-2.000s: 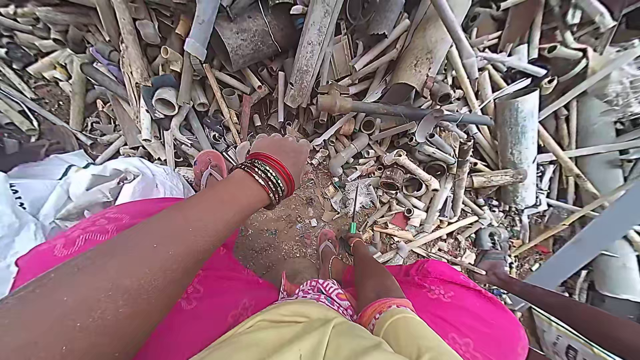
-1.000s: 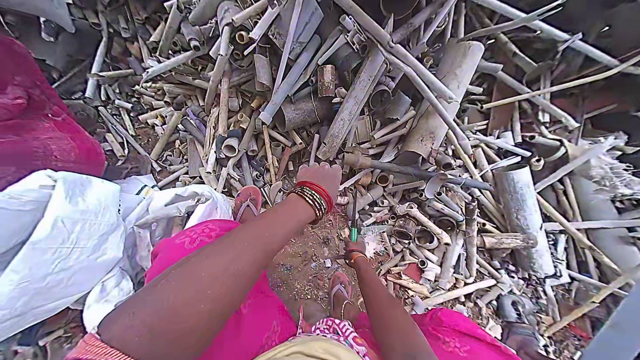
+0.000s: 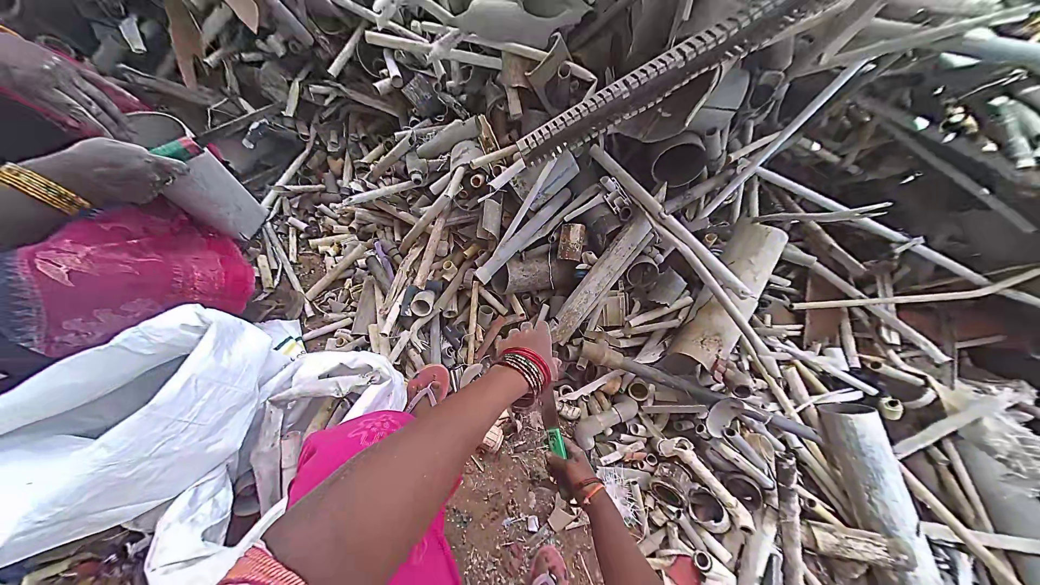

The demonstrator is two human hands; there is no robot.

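Observation:
My left hand point(image 3: 528, 349), with red and gold bangles at the wrist, is closed around a thin pale pipe piece point(image 3: 543, 312) whose end sticks up past the fingers. Below and to the right of it, my right hand point(image 3: 571, 471) grips the green handle point(image 3: 556, 443) of a bladed hand tool. Its dark blade point(image 3: 548, 406) rises toward my left wrist; the blade's tip is hidden near the left hand. Both hands are above bare soil at the edge of a heap of scrap plastic pipes point(image 3: 528, 275).
At the left, a co-worker's hand point(image 3: 122, 171) holds a wide grey pipe piece point(image 3: 215, 195) beside a green-handled tool. White sacks point(image 3: 122, 414) lie below. A slotted strip point(image 3: 650, 77) and long pipes point(image 3: 751, 284) lie across the heap. My sandalled feet point(image 3: 428, 386) are close by.
The tool's blade is now nearer my left wrist than two seconds ago. A co-worker's hands have come into view at the left as the view shifted.

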